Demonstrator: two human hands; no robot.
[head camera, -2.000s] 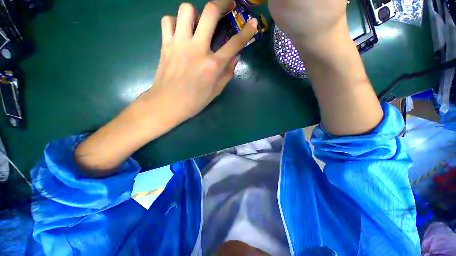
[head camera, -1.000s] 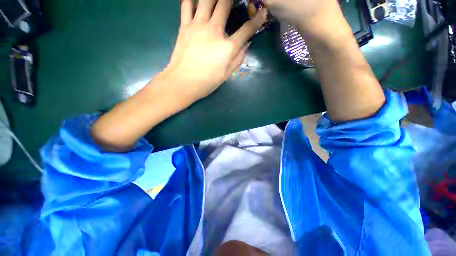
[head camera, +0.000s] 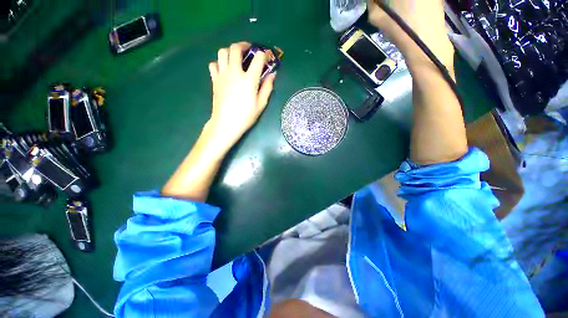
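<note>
My left hand (head camera: 240, 90) is over a small dark device unit (head camera: 269, 62), with its fingers gripping it against the green bench. The unit's screen is partly hidden by the fingers. My right hand (head camera: 408, 15) is at the top edge, cut off by it. Its fingertips and anything in them cannot be seen. A black cord (head camera: 423, 46) crosses that hand and forearm. A round dish (head camera: 314, 121) full of tiny silvery screws lies between my arms.
A gold-framed unit (head camera: 367, 56), a black frame piece (head camera: 367, 104) and crinkled clear plastic (head camera: 346, 13) lie beyond the dish. Several dark units (head camera: 59, 171) are heaped at left; one (head camera: 134, 33) lies alone further back. Black trays (head camera: 520, 46) are at upper right; a brown carton (head camera: 501, 161) is below the bench edge.
The view has shifted, showing more of the bench. My right hand has moved away from the unit, up and to the right, uncovering the screw dish. My left hand stays at the unit.
</note>
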